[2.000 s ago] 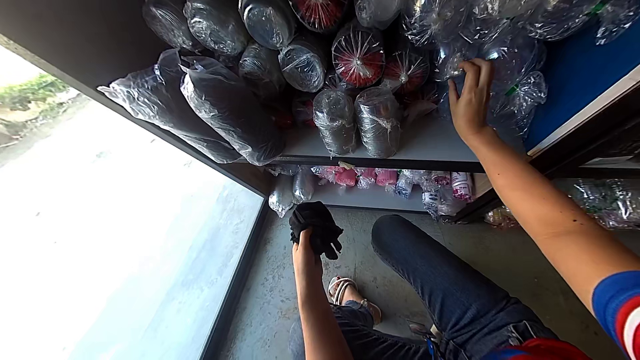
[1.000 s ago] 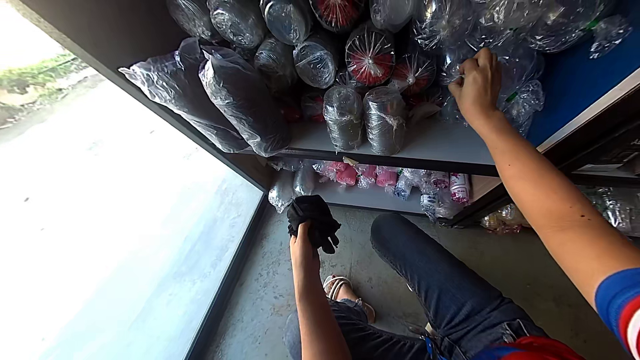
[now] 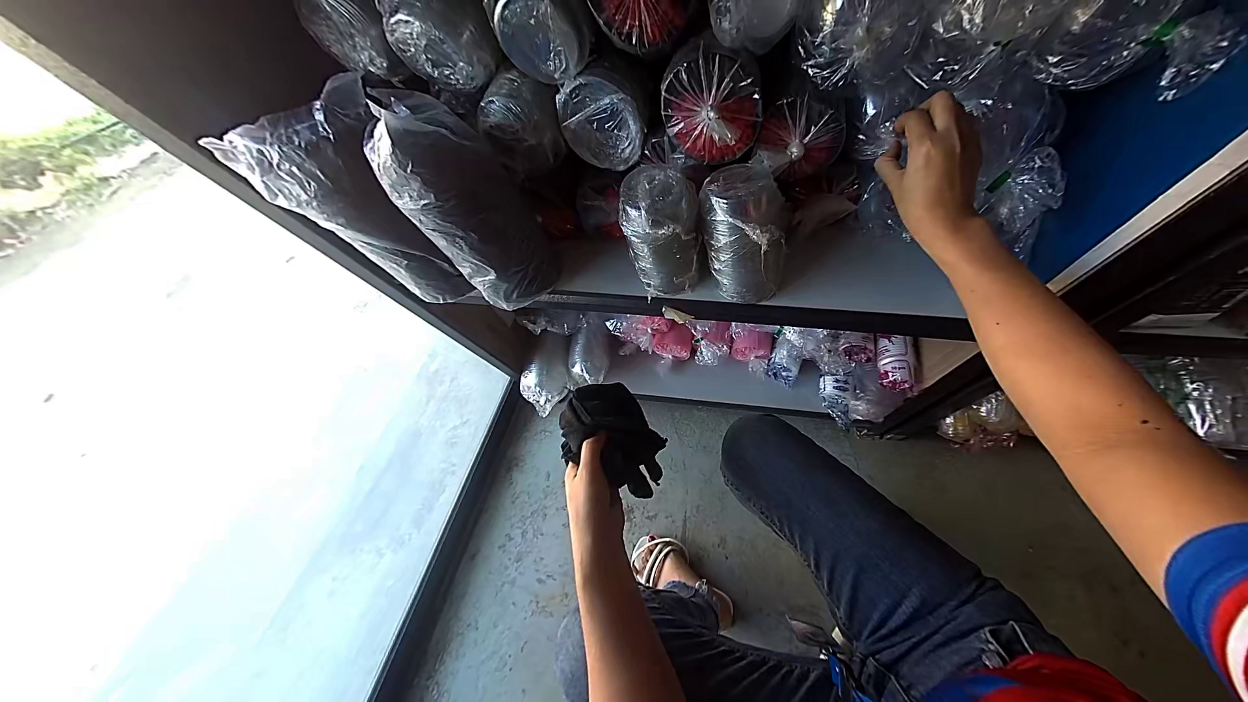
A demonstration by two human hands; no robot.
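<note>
My left hand (image 3: 592,478) is closed around a bunched black cloth (image 3: 612,434), low in front of the shelves. At the upper right, my right hand (image 3: 934,171) touches clear plastic-wrapped packages (image 3: 1004,127) on the upper shelf; its fingers are bent, and whether they grip the plastic cannot be told. Left of that hand, two wrapped cylindrical stacks (image 3: 744,232) stand near the shelf's front edge. Behind them lie wrapped rolls with red ends (image 3: 712,102).
Long bags in cloudy plastic (image 3: 458,195) lean at the shelf's left end. The lower shelf (image 3: 721,385) holds pink and printed wrapped bundles (image 3: 673,341). A glass pane (image 3: 292,439) borders the left side. My bent knee (image 3: 765,448) is below the shelves.
</note>
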